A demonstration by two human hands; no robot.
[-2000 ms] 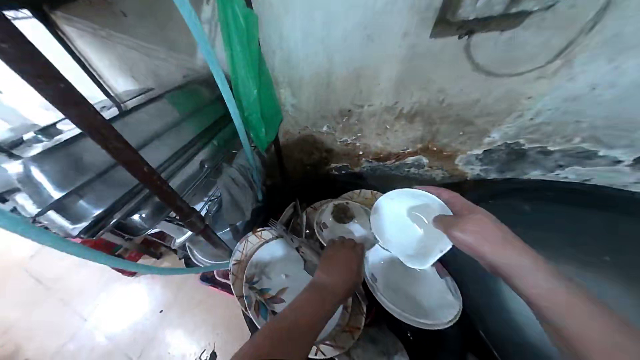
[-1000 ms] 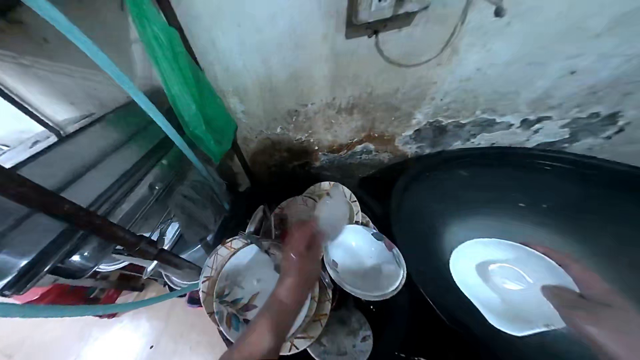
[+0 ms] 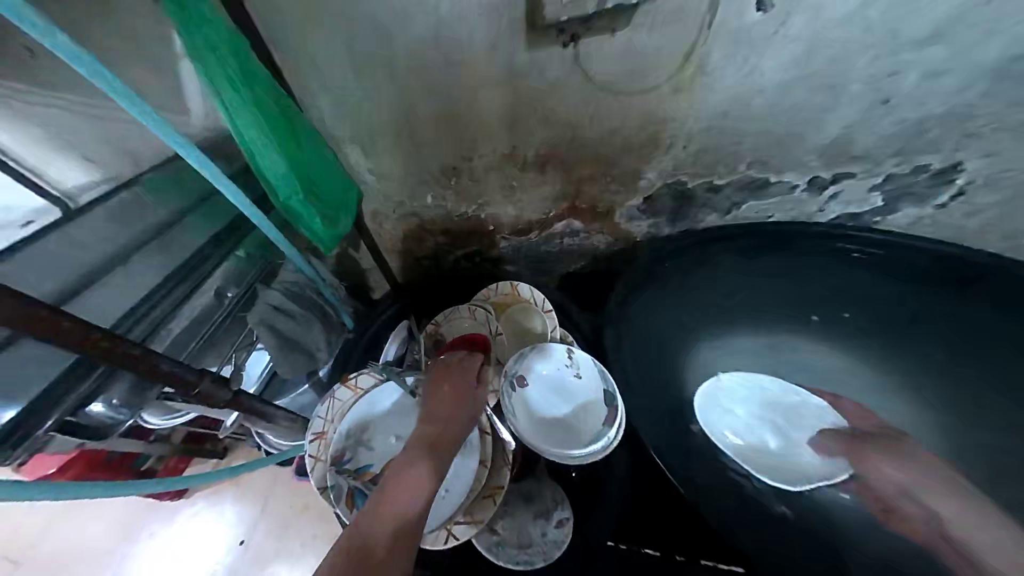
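My right hand [image 3: 864, 456] grips the edge of a white bowl [image 3: 768, 428], tilted low over a large black tub [image 3: 800, 320] of water. My left hand [image 3: 456, 384] reaches in among the stacked dishes, its fingertips at a small red object [image 3: 467, 344]; the fingers are partly hidden, so I cannot tell whether they hold it. Beneath my left forearm lie large patterned plates [image 3: 384, 432]. Just right of that hand sits a stack of white bowls [image 3: 560, 400] with a leaf pattern. A spoon [image 3: 501, 429] and a fork [image 3: 396, 378] lie among the dishes.
A rusty metal pole [image 3: 120, 360] and a light blue strap [image 3: 176, 144] cross the left side. Metal vessels crowd a rack behind them. A green plastic bag [image 3: 272, 136] hangs near the stained wall [image 3: 480, 104]. Another dish [image 3: 528, 520] lies at the bottom.
My right hand has moved the white bowl from over the dishes to over the black tub. My left hand has stayed among the dishes, where a whitish item seen earlier at it no longer shows.
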